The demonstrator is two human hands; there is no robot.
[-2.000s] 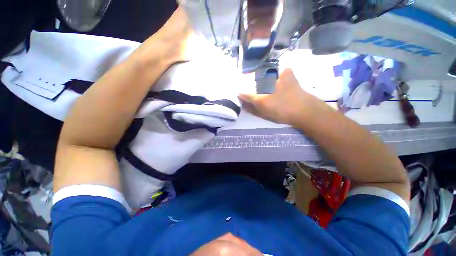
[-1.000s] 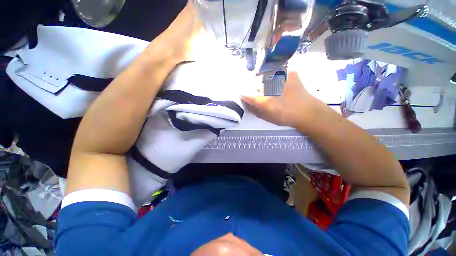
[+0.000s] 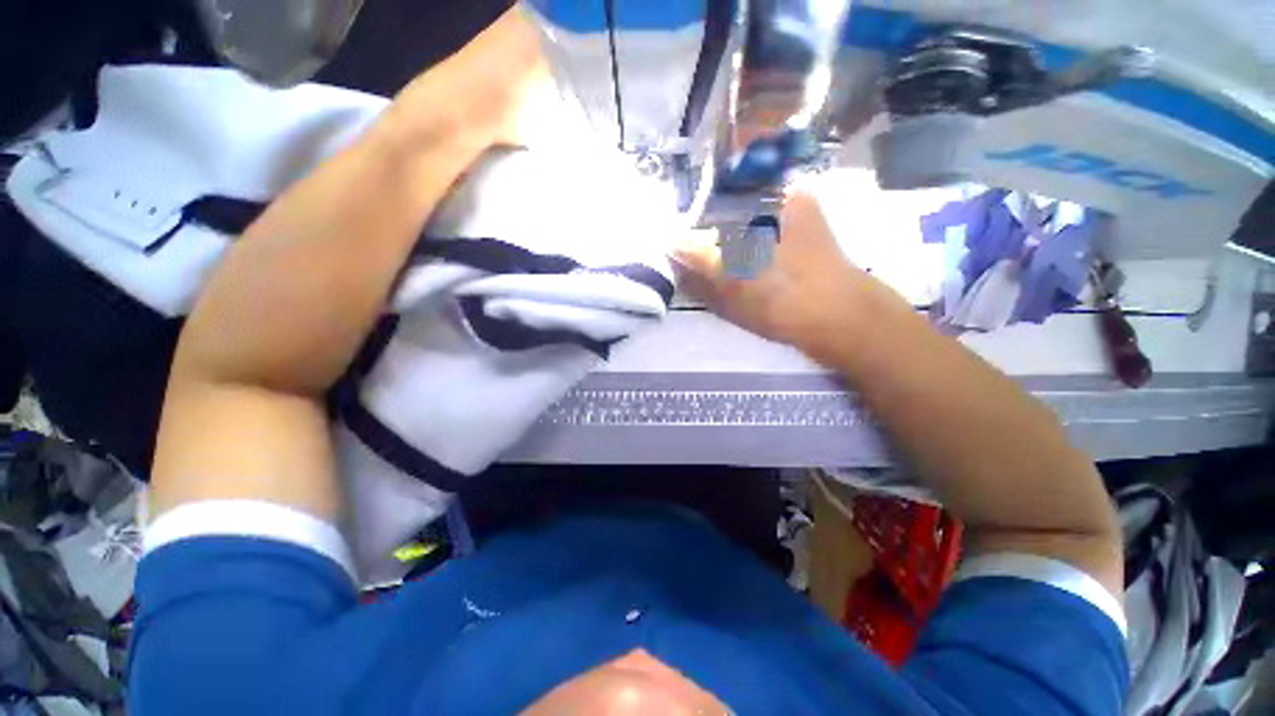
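Note:
A white garment with black bands (image 3: 434,399) lies bunched on the machine table and hangs over its front edge. My left hand (image 3: 538,119) is on its far part, left of the needle area; glare and the machine head hide the fingers. My right hand (image 3: 783,287) is just right of the folded edge, one fingertip by the cloth; its other fingers are partly hidden behind a grey ridged block (image 3: 750,249). Whether it grips cloth cannot be told. The white and blue sewing machine head (image 3: 1105,161) stands above; the needle point is lost in glare.
Lilac and white scraps (image 3: 1014,259) lie right of my right hand, beside a dark red handled tool (image 3: 1123,347). The table's ruler-marked front edge (image 3: 713,409) runs before me. A shiny oval metal plate (image 3: 287,31) is at upper left. Red crate-like material (image 3: 902,560) is below the table.
The view has shifted a little, so the machine head and tool appear displaced. Both hands stay at nearly the same places by the garment, with no clear change of hold.

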